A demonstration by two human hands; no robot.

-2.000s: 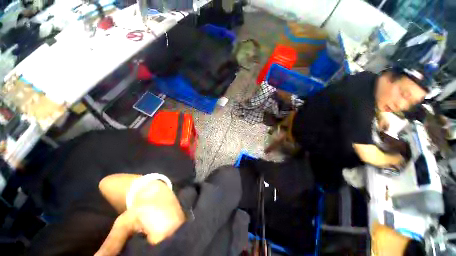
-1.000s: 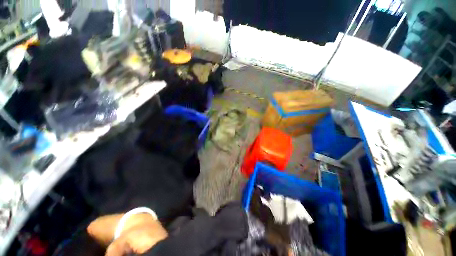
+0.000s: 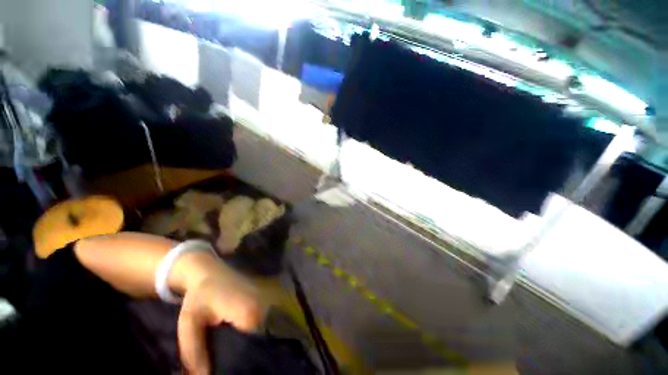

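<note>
My left hand [image 3: 223, 300], with a white band at the wrist, reaches in from the left at the lower middle. Its fingers are bent down over dark cloth, which looks like the jacket [image 3: 256, 355], and hold it. The fingertips are partly hidden by the cloth, and the lower part of the cloth is cut off by the bottom edge. My right hand is not in view.
A round orange-yellow seat [image 3: 80, 222] is at the left, below a pile of dark cloth [image 3: 176, 139]. Pale bundles [image 3: 245, 220] lie beyond my hand. Yellow-black floor tape [image 3: 351, 282] runs along the aisle. Racked dark garments [image 3: 454, 117] hang behind.
The view has swung away from the tables, crates and seated person to the aisle and garment rack. My left hand still holds the dark cloth.
</note>
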